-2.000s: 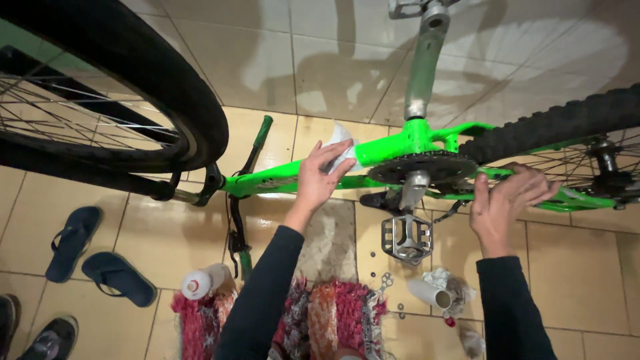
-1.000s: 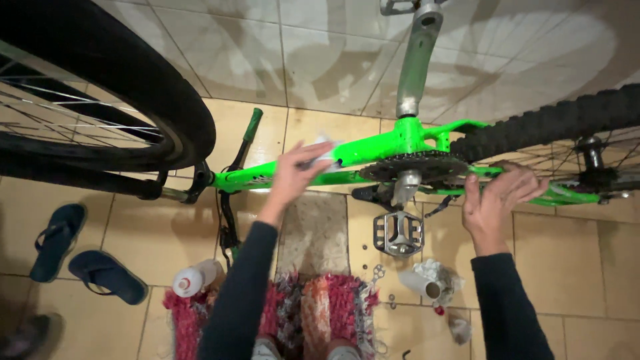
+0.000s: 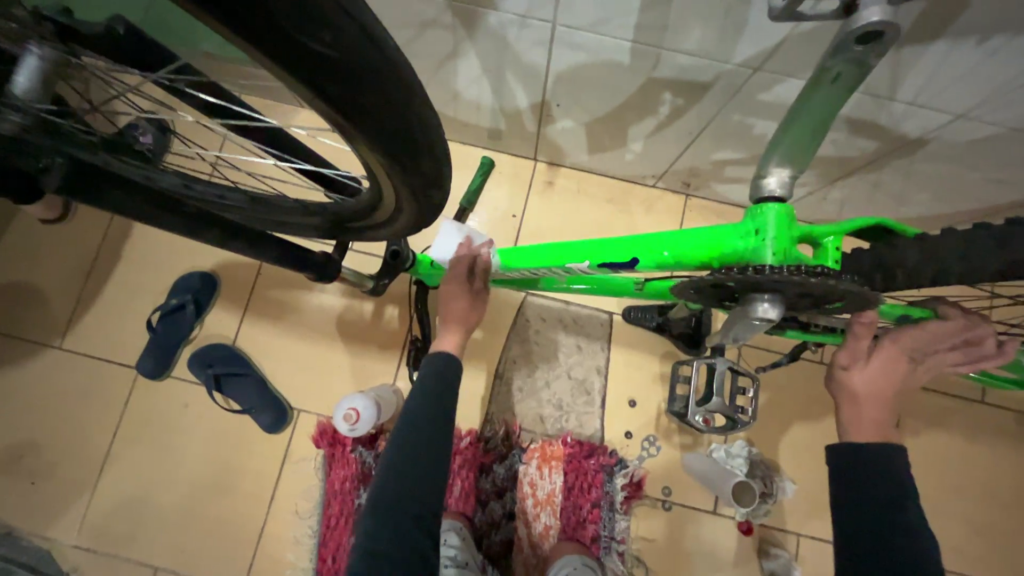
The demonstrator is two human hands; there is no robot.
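A bright green bicycle frame (image 3: 688, 248) spans the view, upside down, with its saddle and handlebar near the floor. My left hand (image 3: 466, 292) presses a white cloth or paper wipe (image 3: 458, 242) to the frame tube at its head end, beside the front tire (image 3: 416, 128). At the rear, my right hand (image 3: 904, 360) grips the green stay, its fingers by the rear wheel. The chainring (image 3: 776, 292) and a metal pedal (image 3: 714, 395) lie between my hands. A silver crank arm (image 3: 828, 104) points up.
Blue flip-flops (image 3: 240, 388) lie on the floor tiles at left. A white bottle (image 3: 366, 410) stands by a red woven rug (image 3: 580, 496). Small hardware, a cardboard tube (image 3: 724, 482) and crumpled paper (image 3: 756, 464) lie below the pedal. Part of another person's foot (image 3: 50, 210) shows at far left.
My left hand has moved left along the green tube with the white wipe, from near the crank area to the head end. My right hand stays at the rear stay.
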